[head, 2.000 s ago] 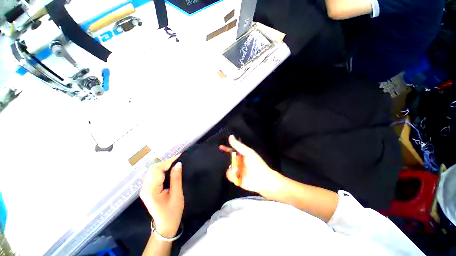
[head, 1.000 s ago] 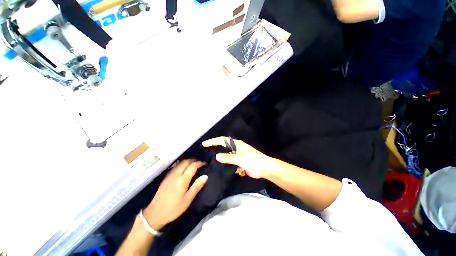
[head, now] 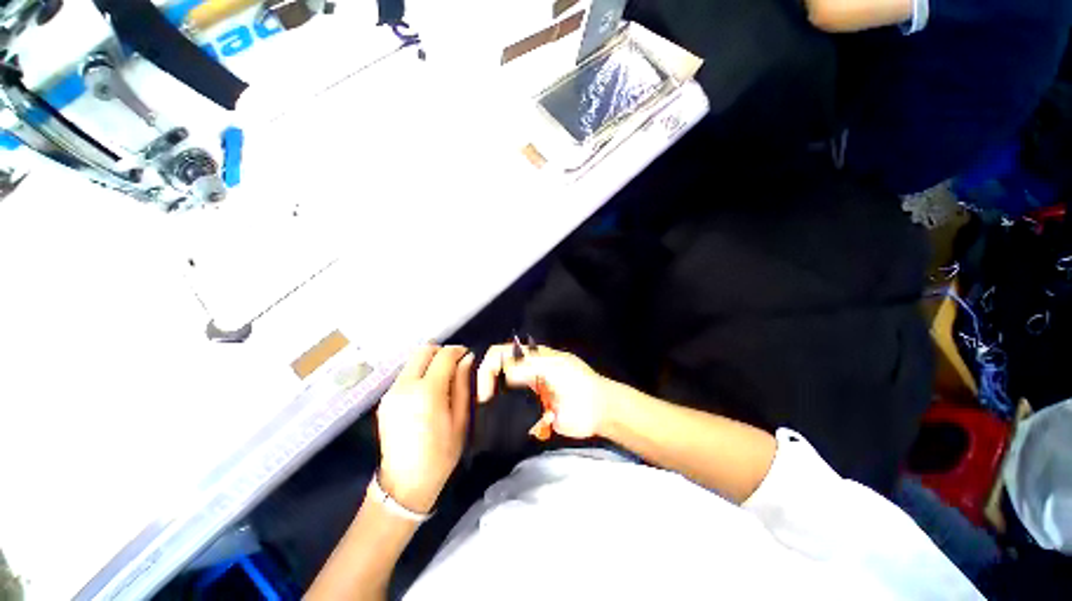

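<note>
Black cloth (head: 729, 294) covers my lap and hangs beside the white table's front edge. My left hand (head: 426, 417) is at the table edge with its fingers bent over the black cloth; the fingertips and what they pinch are hard to see against it. My right hand (head: 553, 387) is just right of it, above the cloth. It holds a small orange tool, likely thread snips (head: 542, 424), in the palm, with dark pointed tips (head: 520, 348) showing above the fingers. The two hands are close together.
The sewing machine (head: 129, 106) stands at the upper left, with a black band (head: 176, 53) over it. A clear-covered dark slab (head: 600, 94) lies in a tray at the table corner. A person's forearm (head: 861, 12) is at upper right. A red container (head: 958, 458) is at right.
My left hand has turned more upright and its fingers have drawn in. My right hand keeps the snips, its fingers now curled beside the left hand. The view has shifted slightly.
</note>
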